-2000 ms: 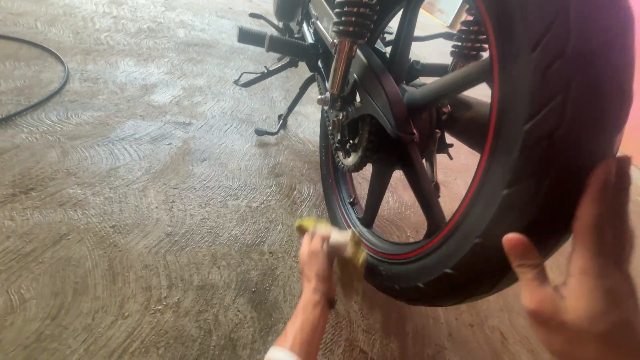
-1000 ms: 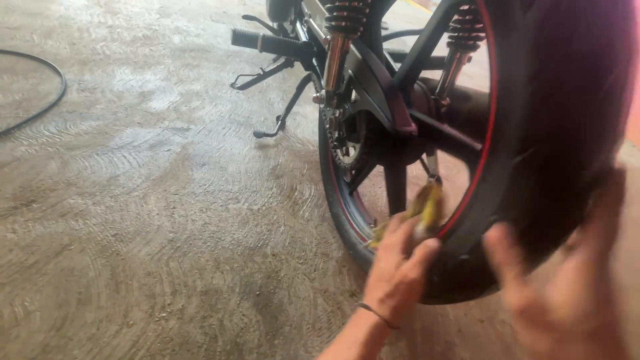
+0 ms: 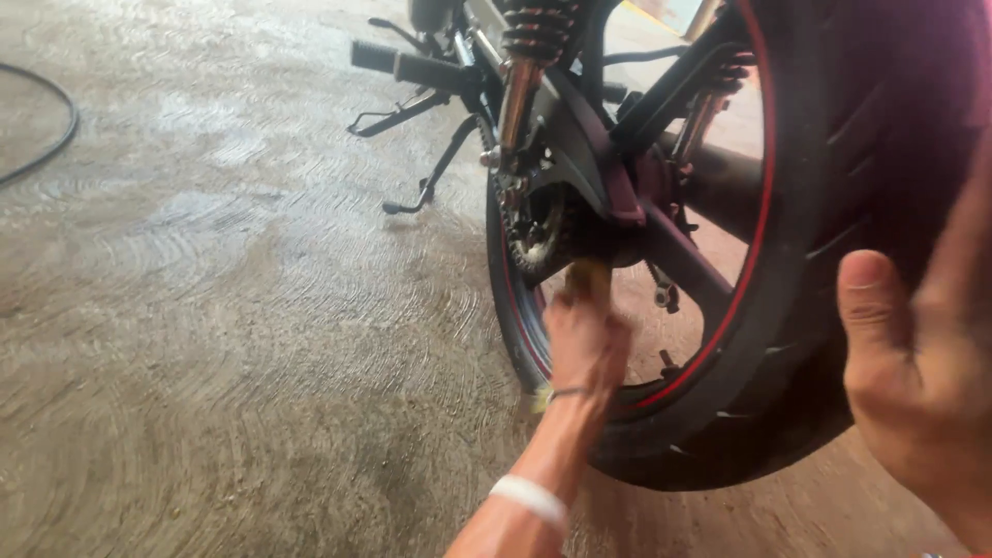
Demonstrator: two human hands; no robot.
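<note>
A motorcycle's rear wheel, with a black tire (image 3: 783, 372) and a red-striped rim, fills the right of the view. My left hand (image 3: 587, 341) reaches into the wheel below the hub, wearing a thin dark band and a white band on the wrist. It grips a yellowish cloth (image 3: 589, 280), blurred, against a spoke; a bit of yellow also shows beside the wrist. The rear sprocket (image 3: 542, 240) lies just above and left of this hand. My right hand (image 3: 922, 364) rests against the tire's outer side at the right, thumb up and apart, with nothing seen in it.
A side stand (image 3: 446, 167) and a rubber-covered footpeg (image 3: 411, 68) stick out left of the wheel. Coil-spring shock absorbers (image 3: 521, 101) stand above the hub. A dark hose (image 3: 70, 124) curves over the rough, wet-looking concrete floor (image 3: 271, 349) at the far left.
My left hand has moved with the cloth from the rim's lower part up to the spokes near the hub. The wheel's spokes have changed position. My right hand stays by the tire.
</note>
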